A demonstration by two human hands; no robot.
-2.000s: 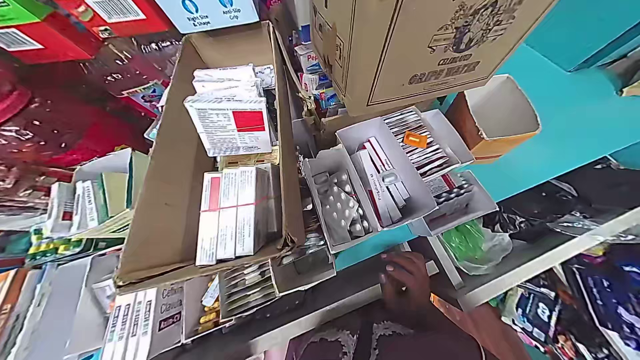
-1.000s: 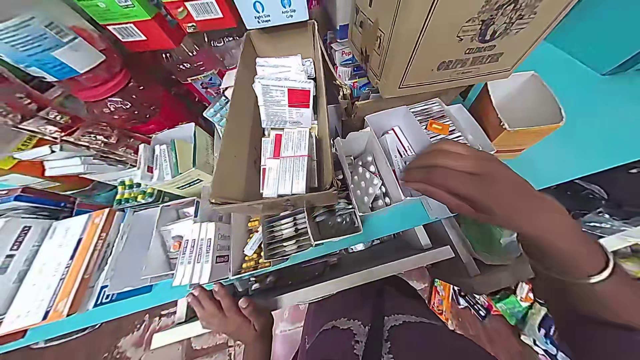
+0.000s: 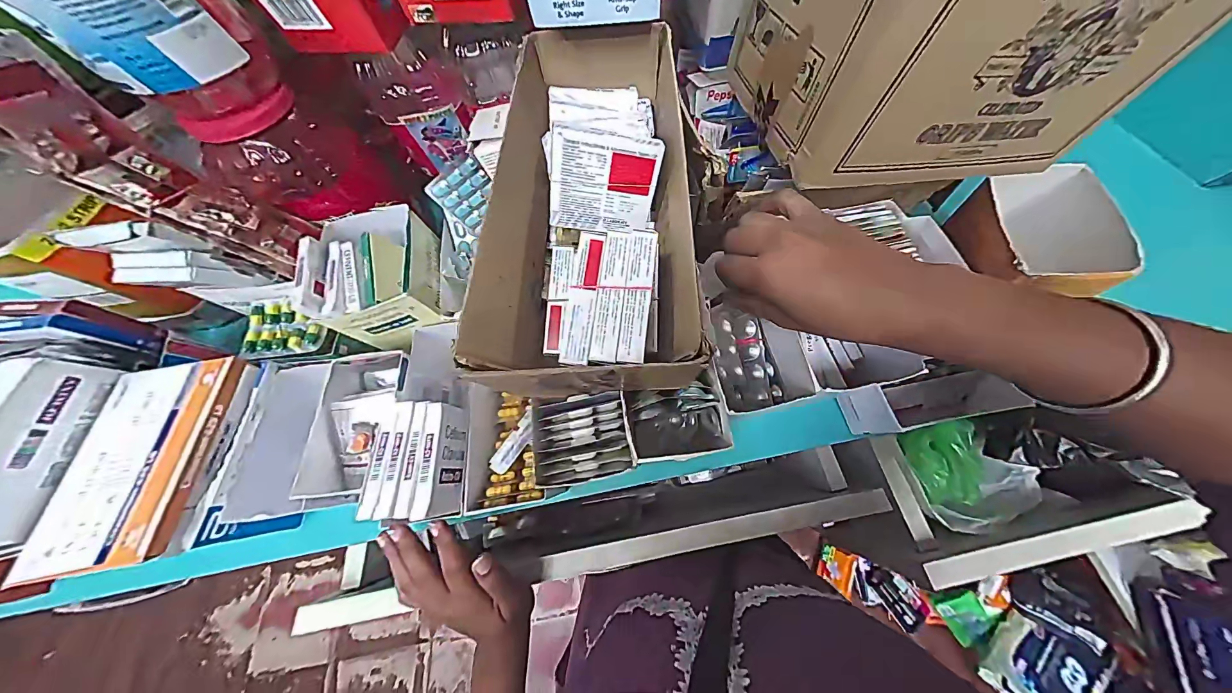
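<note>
My right hand [image 3: 799, 260], with a bangle on the wrist, reaches over small white boxes just right of a brown cardboard carton [image 3: 491, 279]. Its fingertips are bent down and partly hidden, so whether they hold anything cannot be told. Beneath it lie silver blister packs [image 3: 746, 361]. In the carton are medicine boxes [image 3: 616, 298] with red patches and a rubber band. My left hand [image 3: 457, 577] rests with spread fingers at the turquoise shelf edge [image 3: 318, 534], just below upright white medicine cartons [image 3: 409, 462]. It holds nothing.
A large cardboard box [image 3: 905, 106] stands at the back right, beside a small open orange and white box [image 3: 1059, 221]. Plastic jars [image 3: 279, 144] stand at the back left. Below the shelf, an open drawer [image 3: 1068, 549] holds a green plastic bag [image 3: 948, 472].
My right hand has moved left from the right-hand small boxes to beside the brown carton. My left hand remains at the shelf edge.
</note>
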